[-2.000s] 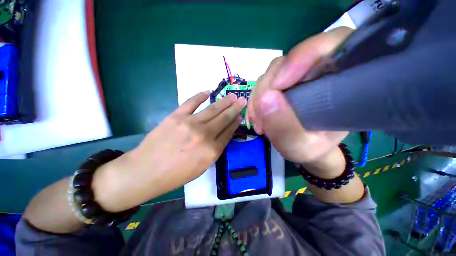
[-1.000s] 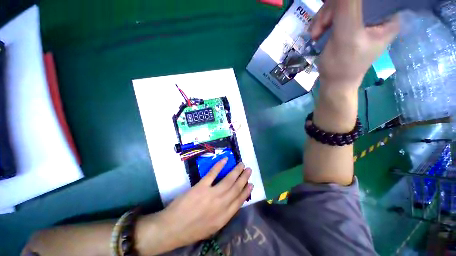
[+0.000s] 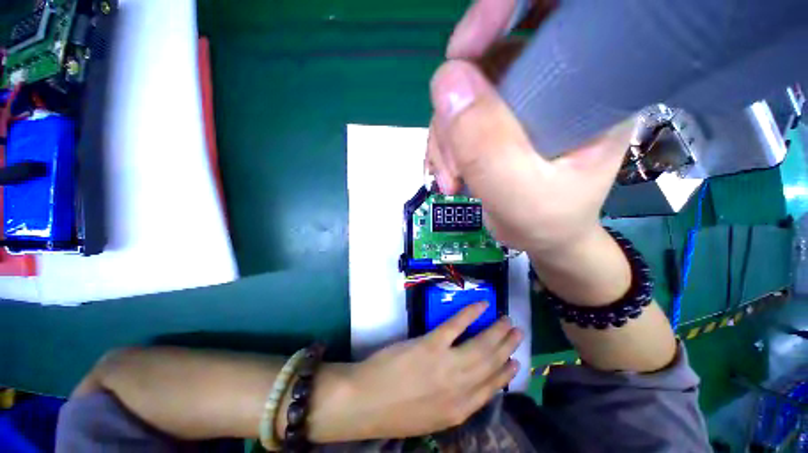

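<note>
The green circuit board (image 3: 456,243) with its dark digit display (image 3: 457,217) sits in the upper part of the black housing (image 3: 414,305). The blue battery pack (image 3: 447,305) lies below it, with thin coloured wires between them. The housing lies on a white sheet (image 3: 376,221). My left hand (image 3: 434,376) rests bare over the battery and the housing's lower part, fingers spread. My right hand (image 3: 532,177) is closed around the large grey electric screwdriver (image 3: 656,71), over the board's upper right. The screwdriver's tip and the board's top right are hidden behind my hand.
Another unit with a blue battery pack (image 3: 40,177) and green board lies on a white sheet (image 3: 159,177) at the left, a red sheet edge beside it. The screw feeder (image 3: 664,146) is at the right, partly covered. A blue cord (image 3: 689,257) hangs near it.
My right hand has come from the screw feeder back over the board with the screwdriver. My left hand stays on the battery pack; two seconds ago it was on the board.
</note>
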